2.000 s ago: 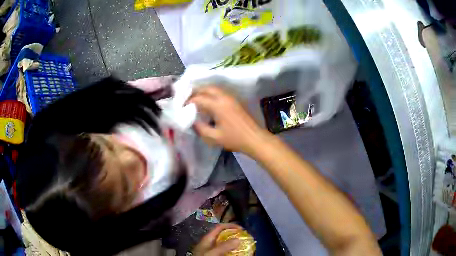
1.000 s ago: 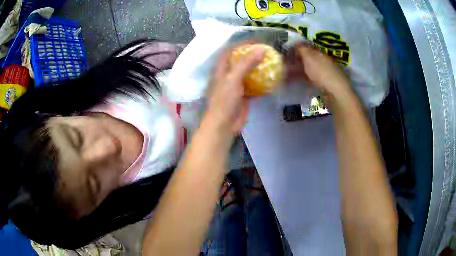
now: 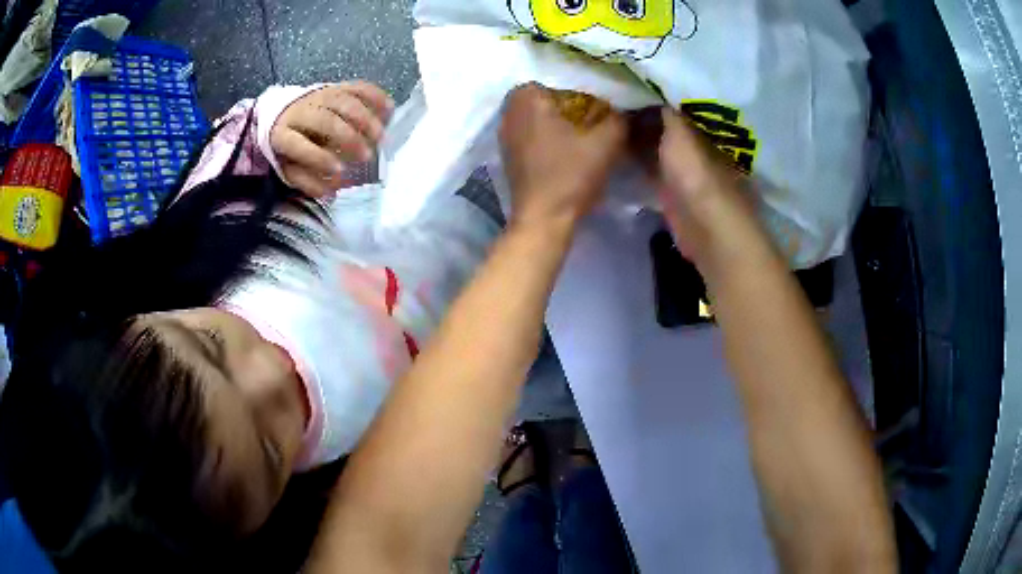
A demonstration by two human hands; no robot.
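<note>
My left hand (image 3: 560, 151) is blurred at the opening of a white plastic carrier bag (image 3: 773, 67) with a yellow cartoon face. An orange (image 3: 581, 108) shows in part at its fingers, mostly hidden by the hand. My right hand (image 3: 693, 174) is just to its right, also at the bag's opening. Its fingers are blurred and partly hidden, so its grip cannot be told. The bag lies on the far end of a pale side table (image 3: 684, 448).
A person with long dark hair (image 3: 258, 392) sits close on the left, one hand (image 3: 331, 132) raised beside the bag. A dark phone (image 3: 676, 280) lies on the table, partly behind my right forearm. A blue basket (image 3: 140, 135) stands at upper left.
Both hands were apart two seconds ago and are now close together at the bag. The orange has gone from plain view to mostly hidden. The seated person's hand has come up.
</note>
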